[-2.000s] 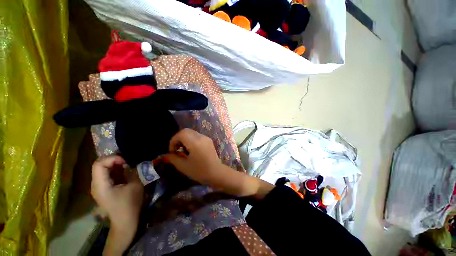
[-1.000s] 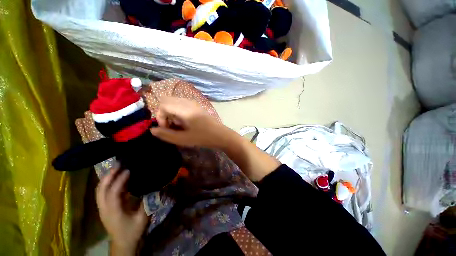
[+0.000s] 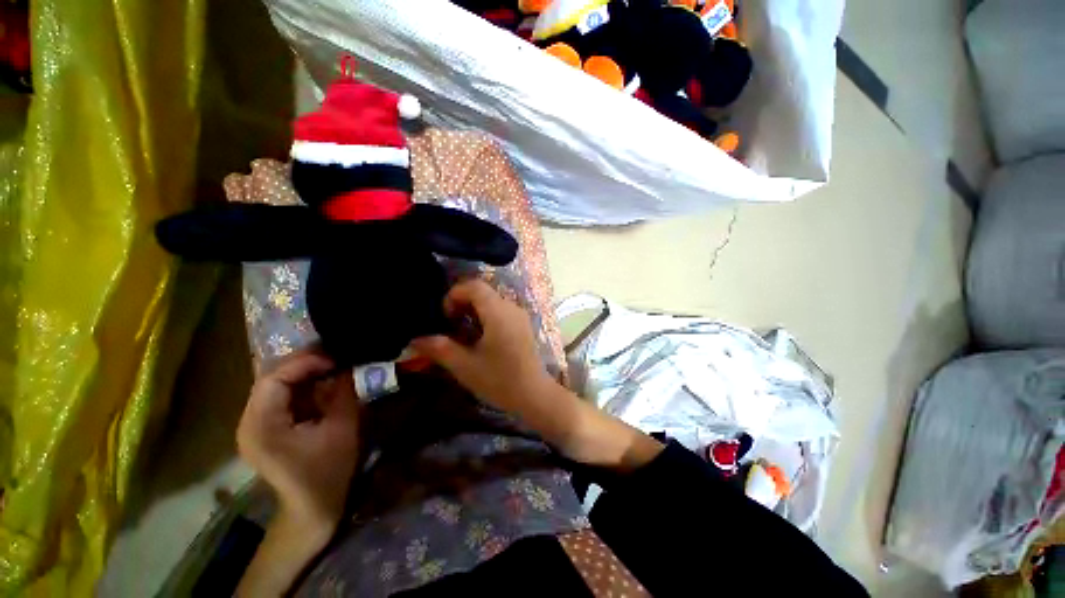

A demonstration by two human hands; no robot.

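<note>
A plush penguin (image 3: 376, 292) lies back up on my aproned lap, black, with both flippers spread. Its Santa hat (image 3: 348, 123) points away from me, with a white pompom (image 3: 409, 108) and a thin red loop on top. A red scarf (image 3: 368, 206) crosses the neck. A small white label (image 3: 376, 381) sticks out at the lower seam. My left hand (image 3: 301, 426) pinches the lower left edge beside the label. My right hand (image 3: 500, 360) holds the lower right edge, near a bit of orange foot. Whether it also holds a small tool is hidden by the fingers.
A large white woven sack (image 3: 654, 175) of penguins stands at the top. A shiny yellow sack (image 3: 105, 292) is at the left. A crumpled white bag (image 3: 689, 362) with small penguins lies on the pale floor. Stuffed grey sacks (image 3: 1028, 245) line the right. The flowered apron (image 3: 467, 496) covers my lap.
My right hand has moved from the neck down to the lower edge of the penguin. The right flipper shows again. My left hand has closed beside the label. The camera view has shifted.
</note>
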